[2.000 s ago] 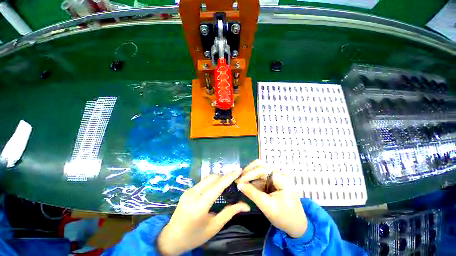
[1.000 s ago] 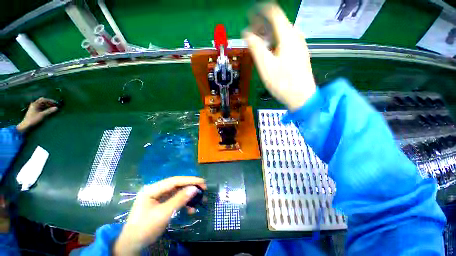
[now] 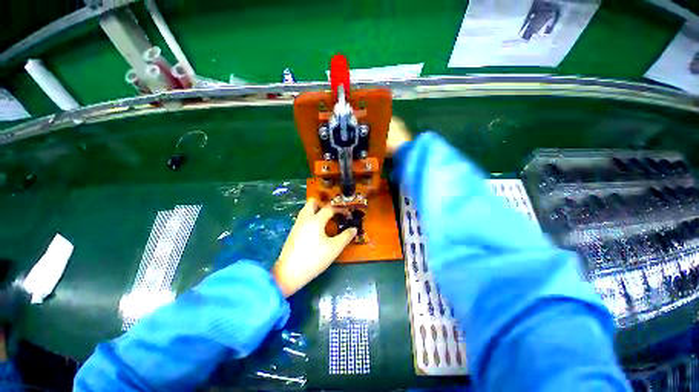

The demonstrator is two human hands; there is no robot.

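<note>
The toggle clamp fixture (image 3: 306, 130) stands upright on its orange base (image 3: 379, 241), with its red handle (image 3: 339, 74) pointing up. My left hand (image 3: 310, 246) is at the nest under the clamp, its fingertips closed on a small black plastic housing (image 3: 345, 222). The nest is partly hidden by my fingers. My right hand (image 3: 398, 135) is blurred at the right edge of the fixture's upright board, mostly hidden by the board and my blue sleeve. Its fingers and anything in them cannot be made out.
The white parts board (image 3: 441, 344) lies right, partly under my right sleeve. Clear blister trays (image 3: 613, 222) lie far right. An adhesive dot sheet (image 3: 349, 329) lies in front. A long white grid sheet (image 3: 162, 256), blue film (image 3: 253, 233) and a white elongated thing (image 3: 49, 268) lie left.
My left hand has moved forward with the black housing to the nest. My right hand has come down from above beside the red handle to the fixture's right side. Another person's hand has left the far left.
</note>
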